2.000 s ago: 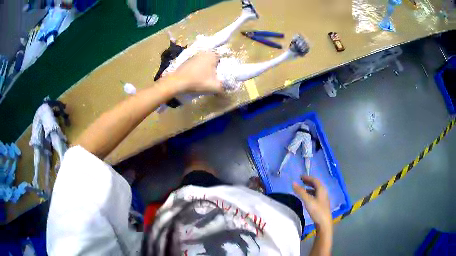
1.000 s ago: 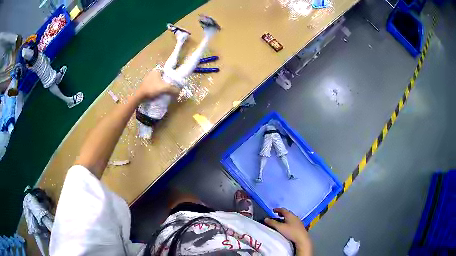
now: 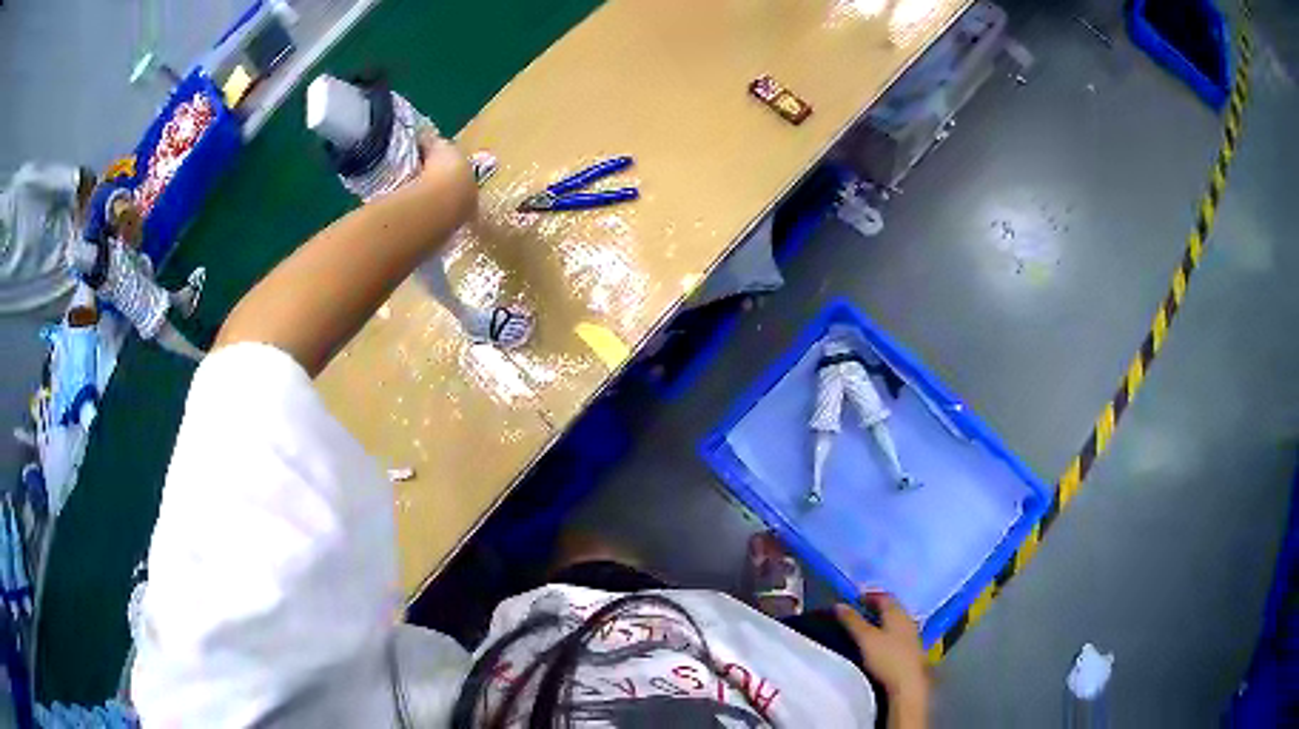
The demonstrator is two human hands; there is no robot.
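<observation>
My left hand (image 3: 445,178) grips a white doll lower body (image 3: 382,171) by its bloomers, above the bench's far edge. Its blocky white top points up-left, with a dark sash below it. One leg hangs down toward a strapped shoe (image 3: 502,328) over the filmed bench (image 3: 684,128). The other shoe shows just beside my hand. Part of the doll is hidden by my hand and forearm. My right hand (image 3: 890,648) is low at the near rim of the blue tray (image 3: 741,499), holding nothing visible. Another white doll lower body (image 3: 851,392) lies in this tray.
Blue-handled pliers (image 3: 584,188) and a small brown-red item (image 3: 781,100) lie on the bench. Beyond is a green conveyor (image 3: 306,228) with another figure (image 3: 136,292) and a blue bin (image 3: 185,157). Yellow-black tape (image 3: 1140,385) crosses the floor beside the tray.
My left hand has lifted and turned the doll, so its top now points up-left and a shoe points toward me. The pliers are fully uncovered. The view has shifted.
</observation>
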